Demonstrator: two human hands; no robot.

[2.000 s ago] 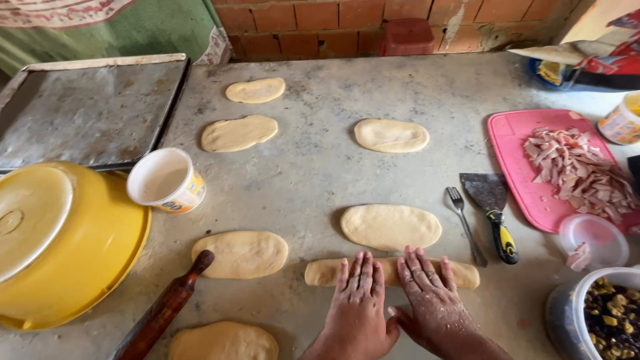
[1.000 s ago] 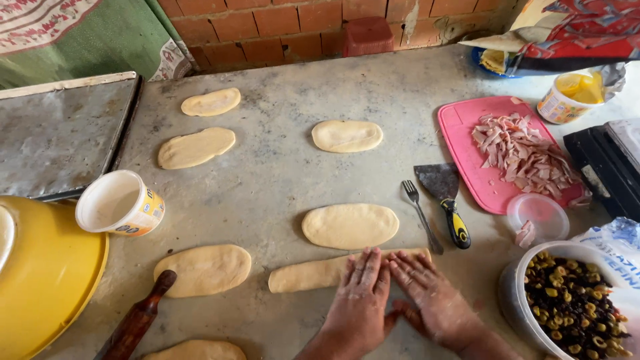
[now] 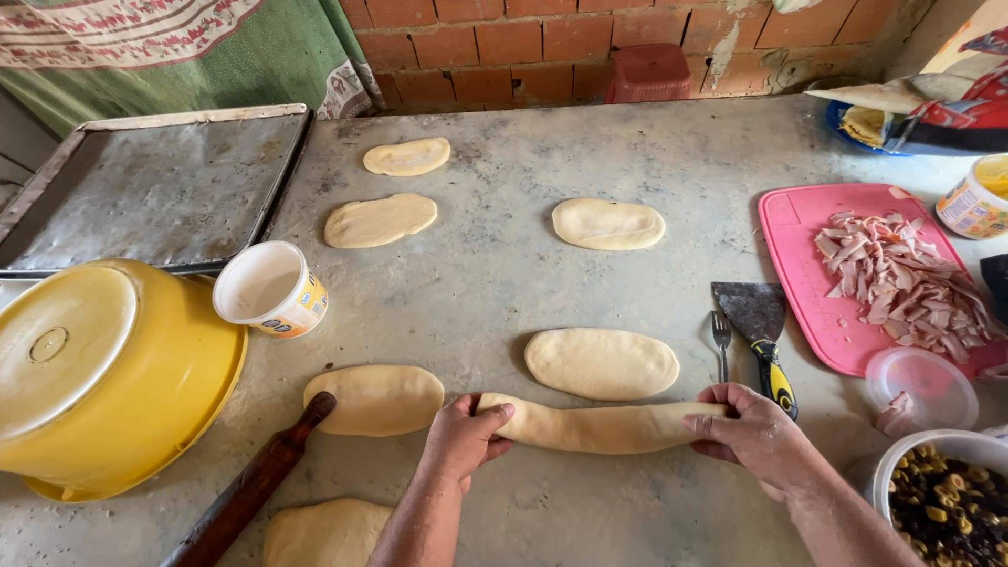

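A long rolled strip of dough (image 3: 606,429) is stretched between my hands, sagging a little in the middle. My left hand (image 3: 472,433) pinches its left end between thumb and fingers, and my right hand (image 3: 740,429) grips the right end the same way. Just beyond the strip lies a flat oval of dough (image 3: 602,364). Another dough oval (image 3: 378,400) is left of my left hand, with the tip of a dark wooden rolling pin (image 3: 252,488) over its edge. A fork (image 3: 721,339) and a putty knife (image 3: 760,335) lie beyond my right hand.
More dough ovals (image 3: 608,224) lie farther back. At left are a metal baking tray (image 3: 150,189), an upturned yellow basin (image 3: 118,370) and a plastic tub (image 3: 272,287). At right, a pink cutting board (image 3: 795,260) holds sliced ham (image 3: 898,283), near a container of chopped olives (image 3: 937,504).
Both hands were flat on top of the dough roll; they have moved apart to its two ends and taken hold of it.
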